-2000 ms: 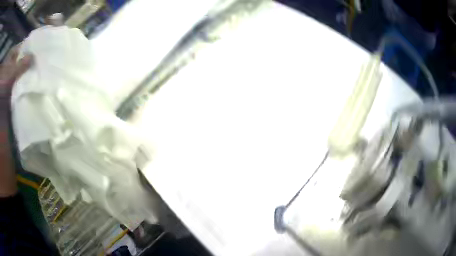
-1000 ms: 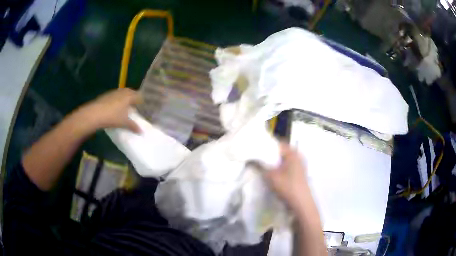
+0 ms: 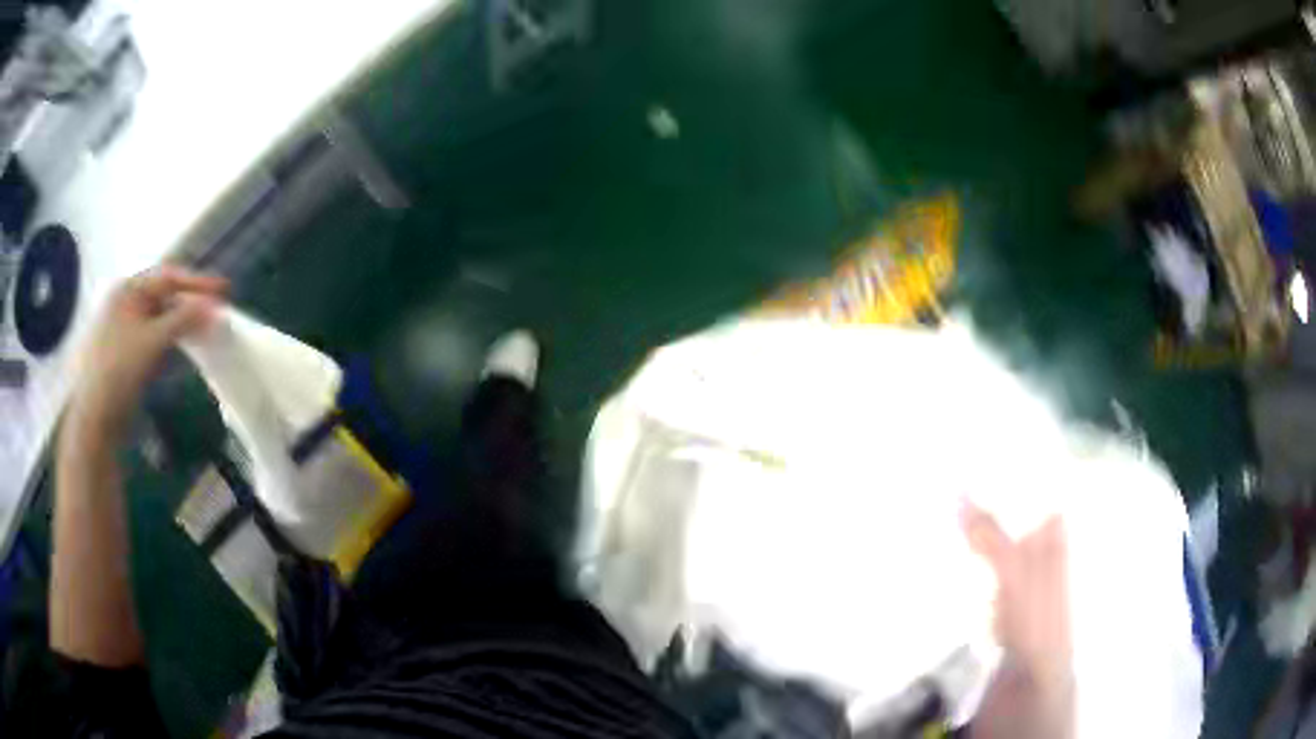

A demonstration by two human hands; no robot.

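My left hand (image 3: 166, 311) is raised at the left, fingers closed on the end of a small white cloth piece (image 3: 263, 397) that hangs down from it. A large white garment part (image 3: 808, 505) lies bunched at the centre right, very bright, with few folds showing. My right hand (image 3: 1018, 578) is on the cloth at the lower right, blurred. The overexposed cloth hides whether its fingers grip. Whether the two white pieces are joined cannot be told.
A white table (image 3: 260, 87) with a black round part (image 3: 48, 289) is at the upper left. The green floor (image 3: 650, 202) spans the middle. A yellow patterned object (image 3: 902, 267) stands beyond the cloth. My foot (image 3: 512, 358) shows below. Shelving or goods (image 3: 1227, 217) are at the right.
The view has swung from the worktable towards the floor. My left hand is now farther left and holds the small cloth piece apart from the large cloth. The large cloth now lies at the right.
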